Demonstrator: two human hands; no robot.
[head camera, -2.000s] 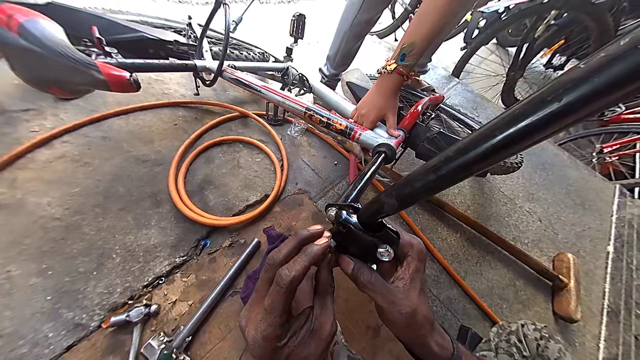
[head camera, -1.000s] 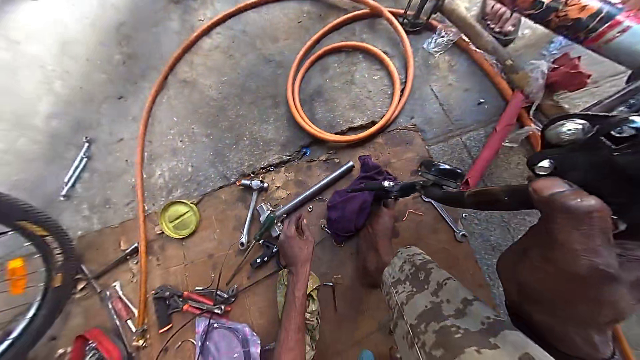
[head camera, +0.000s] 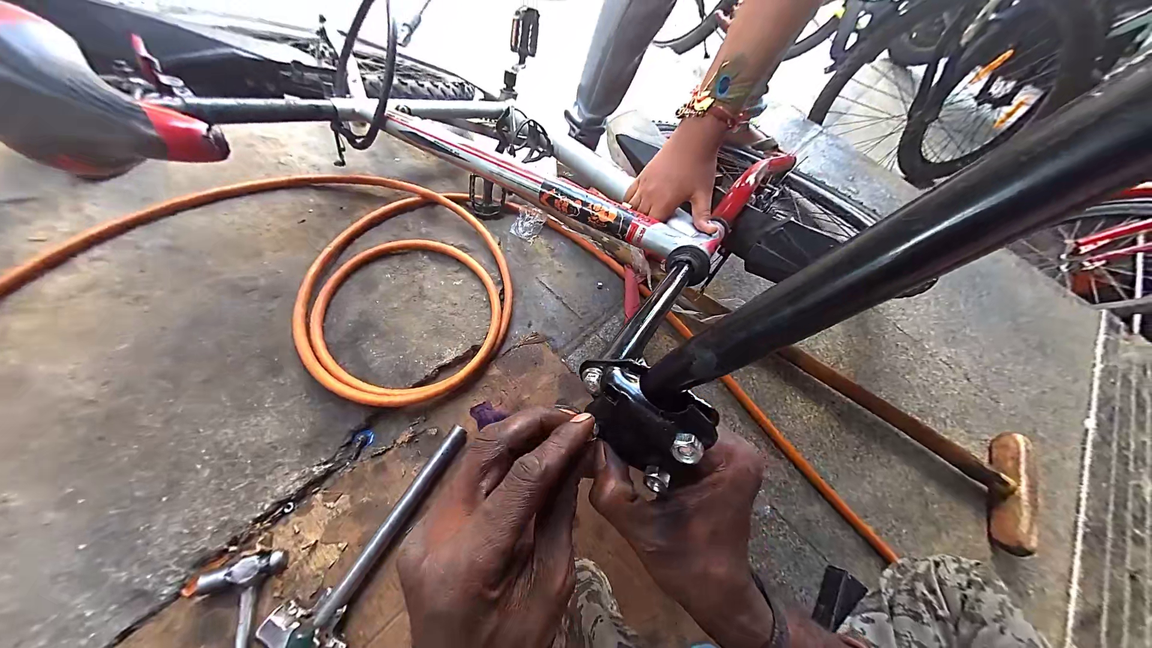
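Note:
A black bicycle stem clamp (head camera: 643, 414) with several bolts sits at the end of the fork's steerer tube, holding a black handlebar (head camera: 864, 243) that slants to the upper right. My right hand (head camera: 688, 531) grips the clamp from below. The fingertips of my left hand (head camera: 504, 522) are pinched together at the clamp's left side; whether a small part is between them is hidden. Beyond, the silver and red bicycle frame (head camera: 513, 171) lies on its side, and another person's hand (head camera: 679, 180) rests on its head tube.
An orange hose (head camera: 306, 333) lies coiled on the floor at left. A metal tube (head camera: 391, 526) and a ball-peen hammer (head camera: 238, 576) are on the cardboard at lower left. A wooden-handled mallet (head camera: 1014, 495) lies at right. Several bicycles stand at the upper right.
A second ago my left hand was down among the tools by the metal tube; now it is at the clamp's left side. The view has swung back up to the bicycle.

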